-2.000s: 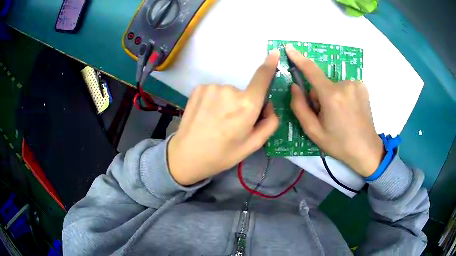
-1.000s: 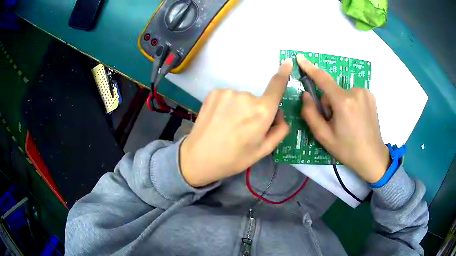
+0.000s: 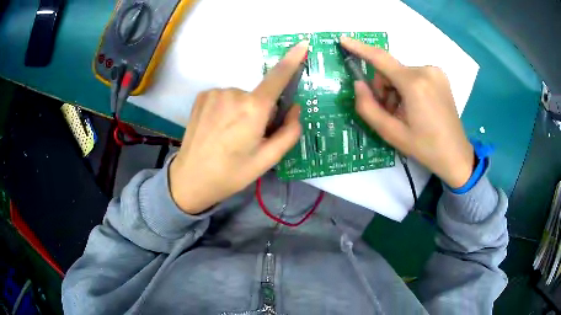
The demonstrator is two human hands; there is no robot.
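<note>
A green printed circuit board [image 3: 332, 117] lies on the white paper sheet [image 3: 230, 37]. My left hand [image 3: 243, 132] is shut on the red test probe [image 3: 289, 93], with its tip end near the board's far edge, left of the middle. My right hand [image 3: 415, 107] is shut on the black test probe [image 3: 357, 66], with its tip end near the far edge, right of the middle. Fingertips hide the exact contact points. A blue wristband [image 3: 478, 167] is on my right wrist.
The multimeter [image 3: 138, 37] lies at the upper left with both leads plugged in. A dark smartphone [image 3: 43, 34] is beyond it. A red lead [image 3: 289, 223] loops over my lap. A perforated yellowish piece [image 3: 77, 128] sits below the teal bench edge [image 3: 147, 117].
The whole view has shifted, with things now further left and up. My hands and probe tips have moved apart, uncovering more of the board between them. The green bundle has left the view.
</note>
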